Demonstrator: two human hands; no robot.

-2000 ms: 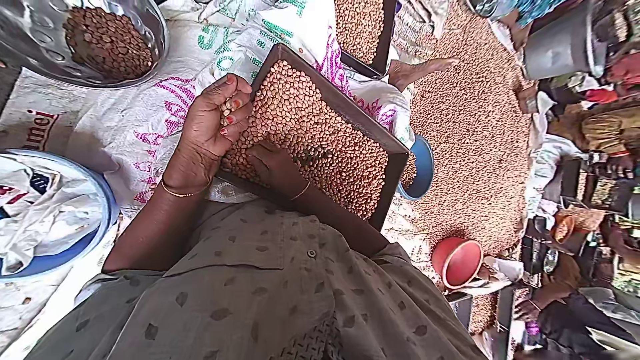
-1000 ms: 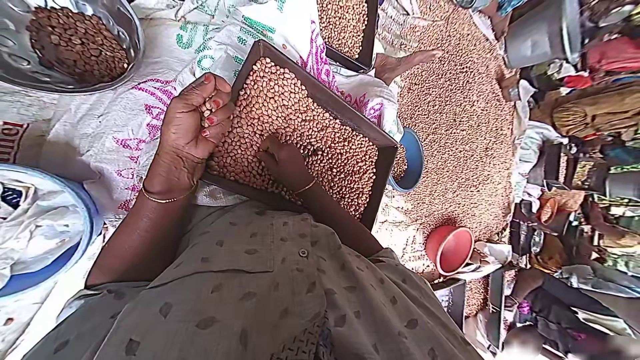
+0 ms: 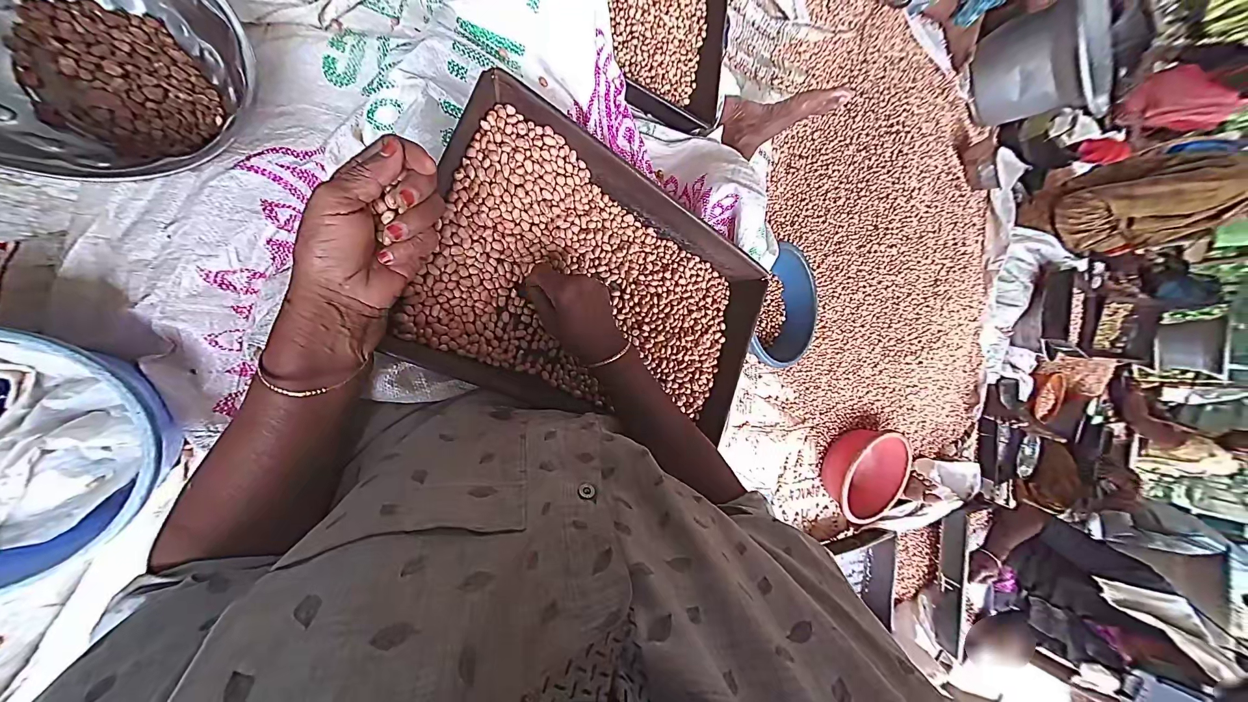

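A dark rectangular tray lies before my body, filled with light brown shelled nuts or beans. My left hand is raised at the tray's left edge, palm up, its fingers curled around several pale nuts or beans. In the middle of the tray my right hand reaches down among them, fingertips bent into the layer. What those fingertips hold, if anything, is hidden. The dark tray floor shows in patches below and left of the right hand.
White woven sacks lie beneath. At left stand a metal basin of darker pieces and a blue tub. Rightward are a blue bowl, a red bucket, a large spread of nuts or beans, another tray, and people, one foot close by.
My left hand stays raised and curled at the tray's left edge. My right hand remains in the tray, with its fingers moved slightly among the pieces.
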